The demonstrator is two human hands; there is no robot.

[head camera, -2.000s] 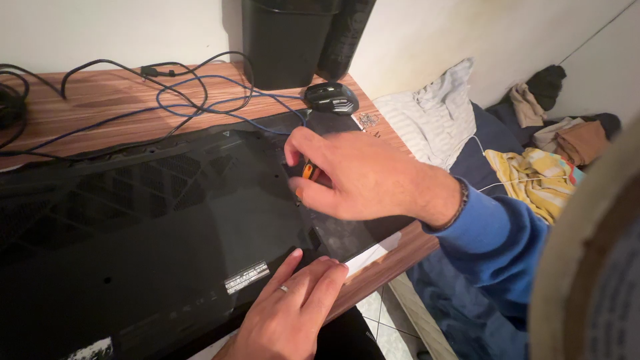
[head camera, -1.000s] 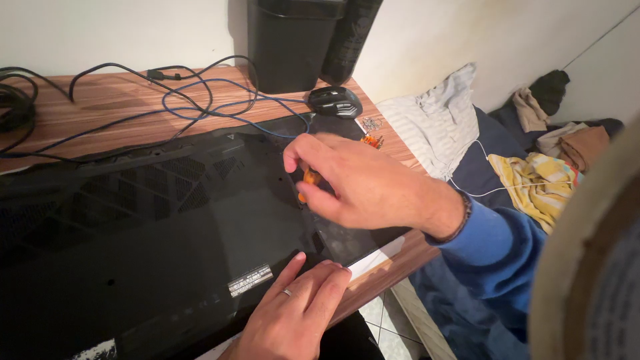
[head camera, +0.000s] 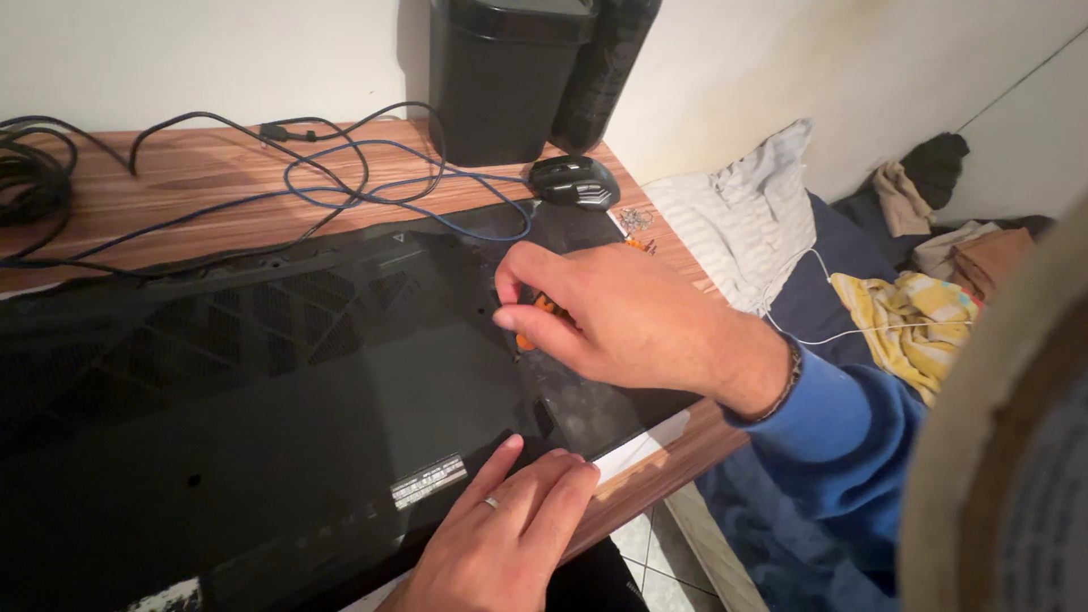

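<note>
A black laptop (head camera: 340,382), underside up with vents and a label bearing writing, lies on the wooden desk. My right hand (head camera: 620,314) is over its right end, thumb and index finger pinched around a small orange and black tool (head camera: 544,308), mostly hidden by the fingers; its exact kind is unclear. My left hand (head camera: 518,527) rests with spread fingers on the laptop's near right edge, beside the label, holding nothing. Several small screws (head camera: 635,221) and a small orange piece (head camera: 637,245) lie past the right hand, near the mouse.
A black mouse (head camera: 575,182) sits behind the laptop, in front of a black bin-like container (head camera: 510,85) and a dark cylinder (head camera: 605,72). Tangled cables (head camera: 340,170) cover the back left of the desk. Right of the desk are a striped pillow (head camera: 739,221) and piled clothes (head camera: 905,323).
The orange piece near the screws, visible one second ago, does not show in the oldest frame. My right hand stays at the laptop's right end with the tool; my left hand has stayed in place.
</note>
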